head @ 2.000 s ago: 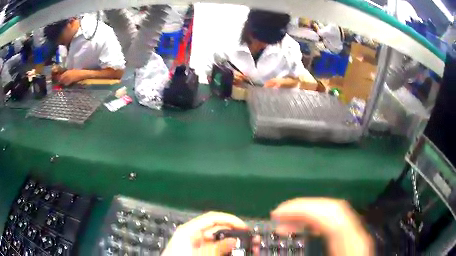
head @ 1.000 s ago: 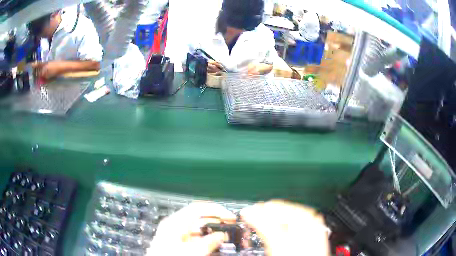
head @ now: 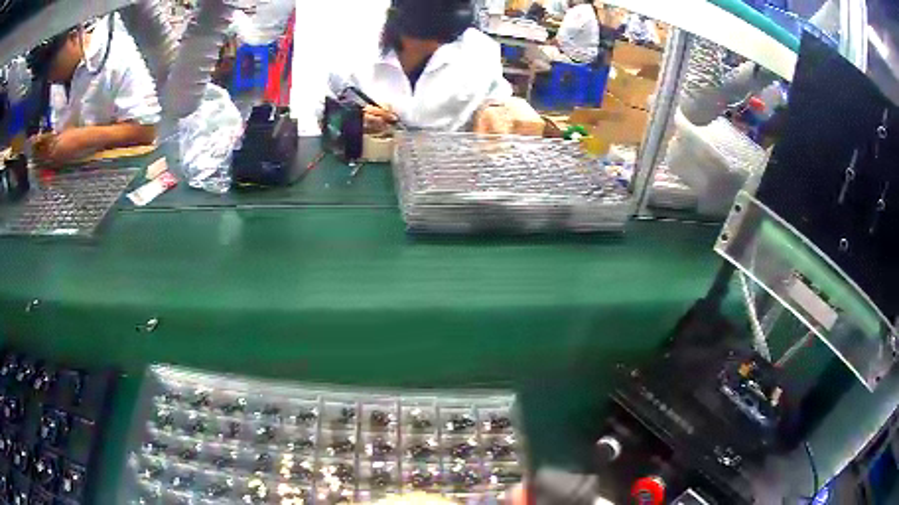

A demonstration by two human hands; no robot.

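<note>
The clear tray (head: 340, 419) lies at the bottom centre, its pockets holding small dark and some gold-coloured parts. A sliver of skin (head: 419, 499), probably my left hand, shows at the bottom edge over the tray. A blurred fingertip (head: 518, 493) shows at the tray's right corner beside a blurred grey thing (head: 572, 485); which hand it belongs to is unclear. Most of both hands is cut off, so their grip is hidden. The bench machine (head: 680, 419) stands at right, with a fixture nest (head: 751, 387) and a red button (head: 648, 490).
A black tray (head: 44, 419) lies at the left edge. Loose parts (head: 148, 324) sit on the green bench. Stacked clear trays (head: 513, 182) stand across the bench near a facing person. A clear guard (head: 803, 286) and tall black plate (head: 838, 168) are at right.
The view has swung right, bringing more of the machine in. Both hands, earlier together over the tray around a small dark part, have dropped almost wholly below the bottom edge.
</note>
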